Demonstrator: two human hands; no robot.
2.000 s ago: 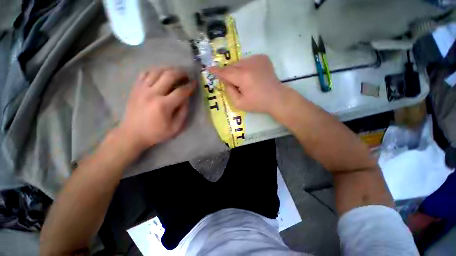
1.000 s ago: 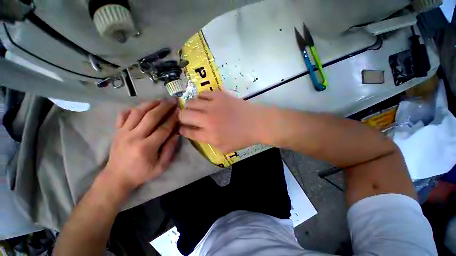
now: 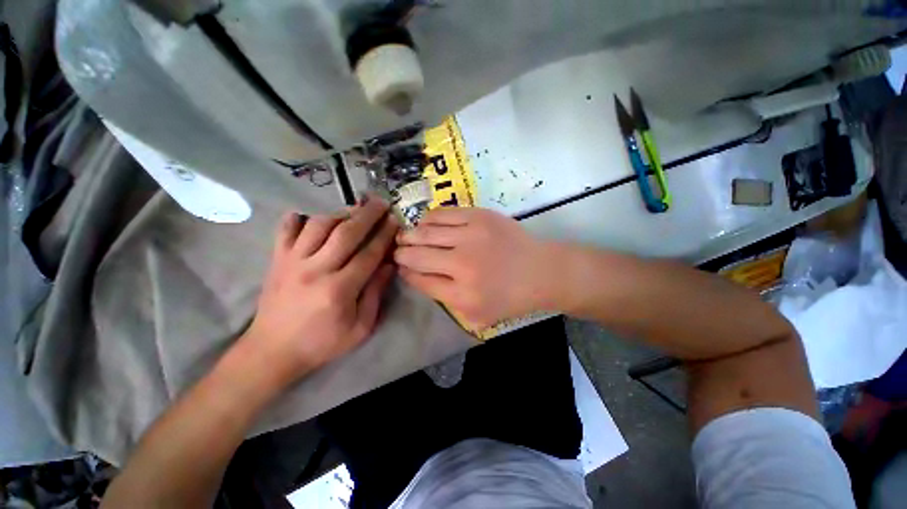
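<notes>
A large grey-brown garment piece [image 3: 214, 288] lies over the left of the machine table and hangs in folds. My left hand [image 3: 323, 288] lies on it, fingers bent, fingertips holding the cloth just in front of the needle area. My right hand [image 3: 477, 263] is close beside it, its fingertips pinching the cloth edge over the yellow printed tape [image 3: 450, 174]. The two hands nearly touch. The presser foot and needle tip are hidden behind the fingers and the small metal parts [image 3: 403, 169] of the machine.
The off-white machine head [image 3: 269, 60] with a ribbed knob [image 3: 390, 75] stands over the hands. Thread snips [image 3: 644, 154] lie on the table to the right, then a flat tan block [image 3: 751, 192] and a black tray [image 3: 816, 177]. A white lamp-like oblong [image 3: 184, 179] is at left.
From two seconds ago, my right hand's extended finger has drawn back and its fingertips have come to the cloth edge beside my left hand. The view has shifted, showing more machine head.
</notes>
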